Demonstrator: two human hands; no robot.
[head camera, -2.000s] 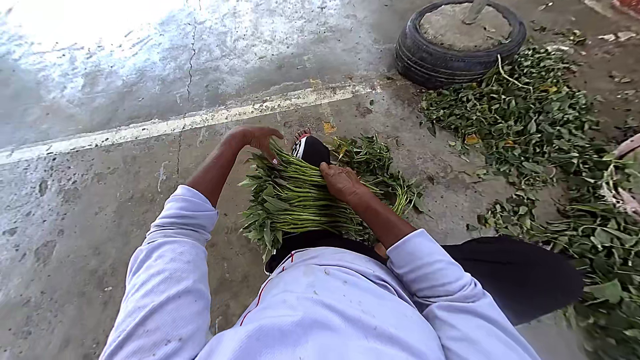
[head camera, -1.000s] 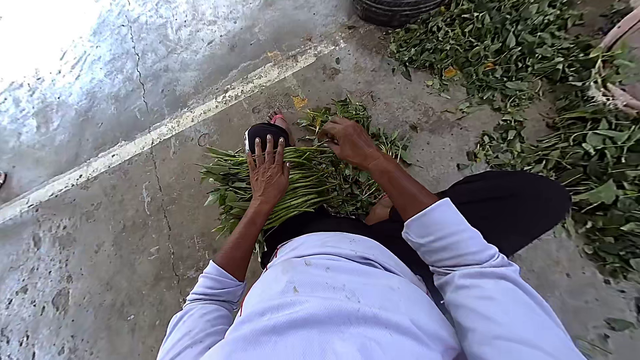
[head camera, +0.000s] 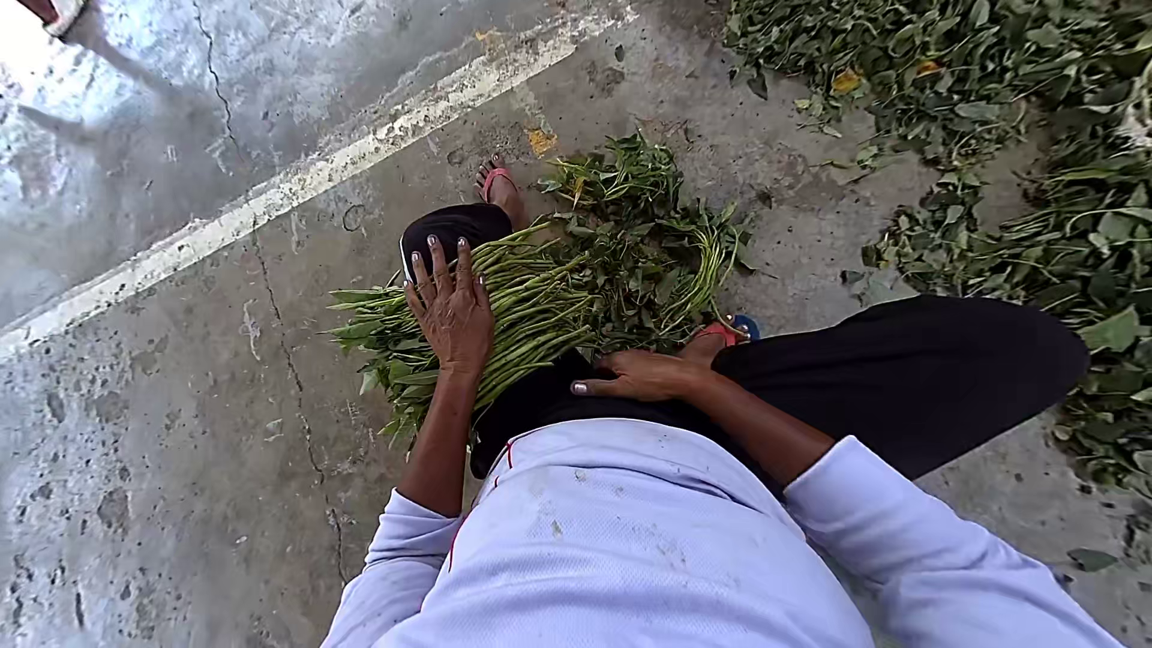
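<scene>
A bundle of leafy green stems (head camera: 531, 310) lies across my left thigh, with its leaves toward the left. My left hand (head camera: 456, 315) rests flat on the bundle near the knee, palm down with the fingers spread. My right hand (head camera: 641, 375) lies low in my lap on the black trousers (head camera: 900, 373), beside the cut end of the bundle; its fingers are partly hidden and I cannot tell whether they hold anything. Between my feet is a loose pile of greens (head camera: 630, 243) on the floor, and a curved bunch of thin stems (head camera: 706, 261) lies at its right side.
Larger heaps of leafy greens (head camera: 954, 81) and stems (head camera: 1080, 234) cover the concrete floor at the right. A worn white line (head camera: 315, 189) crosses the floor at the left. Another person's foot (head camera: 63, 13) shows at the top left corner.
My right hand has moved from the loose greens back to my lap. My left hand, off the stems' leafy end two seconds ago, lies on the bundle. The view has shifted.
</scene>
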